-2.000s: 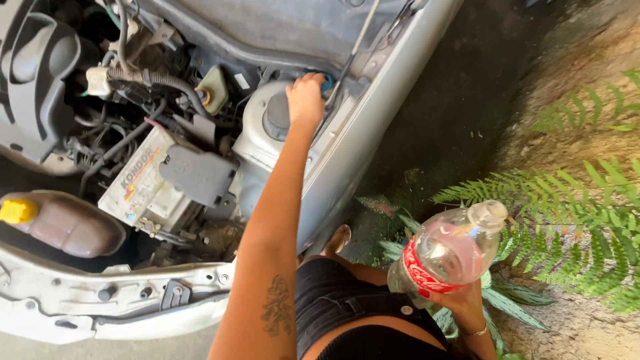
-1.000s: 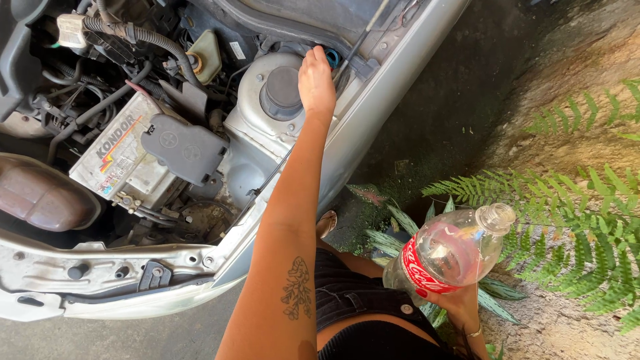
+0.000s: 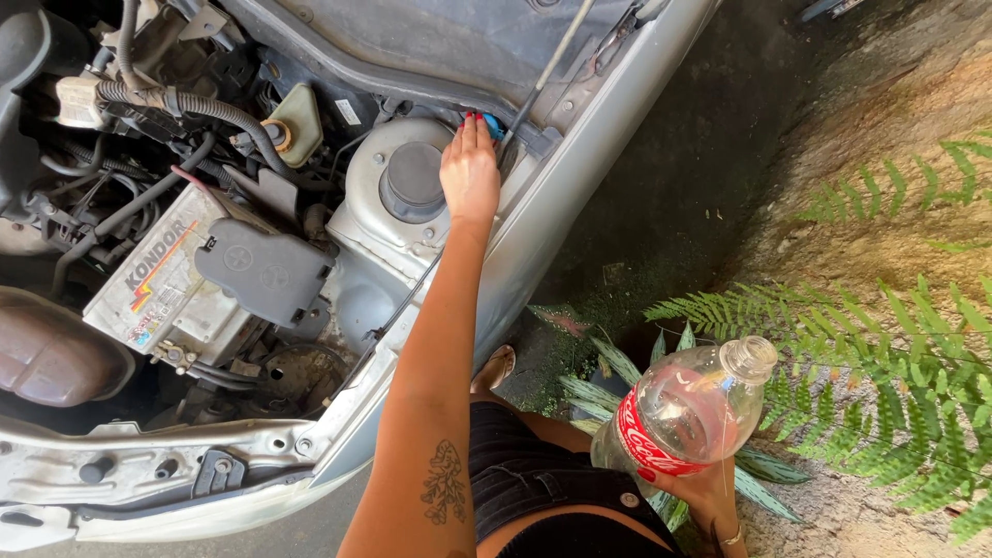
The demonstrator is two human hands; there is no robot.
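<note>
My left hand point(image 3: 470, 174) reaches over the engine bay, its fingertips touching a blue cap point(image 3: 493, 126) beside the strut tower point(image 3: 364, 167). Those fingers are nearly straight and close together; the thumb is hidden, so a grip on the cap cannot be made out. Low on the right, my right hand point(image 3: 694, 492) is shut around an uncapped, clear plastic Coca-Cola bottle point(image 3: 690, 411) with a red label. The bottle leans with its mouth toward the upper right and looks largely empty, though its lower end is partly hidden.
A thin prop rod point(image 3: 554, 66) slants past the blue cap. Left of my forearm are a Kondor battery point(image 3: 167, 271), a brake fluid reservoir point(image 3: 298, 128) and hoses. The silver fender point(image 3: 589, 170) borders the bay. Fern fronds point(image 3: 876, 364) and a rough wall point(image 3: 876, 155) stand right.
My left hand stays by the blue cap, with its fingers straighter than two seconds ago. The bottle remains in my right hand. The view has shifted somewhat.
</note>
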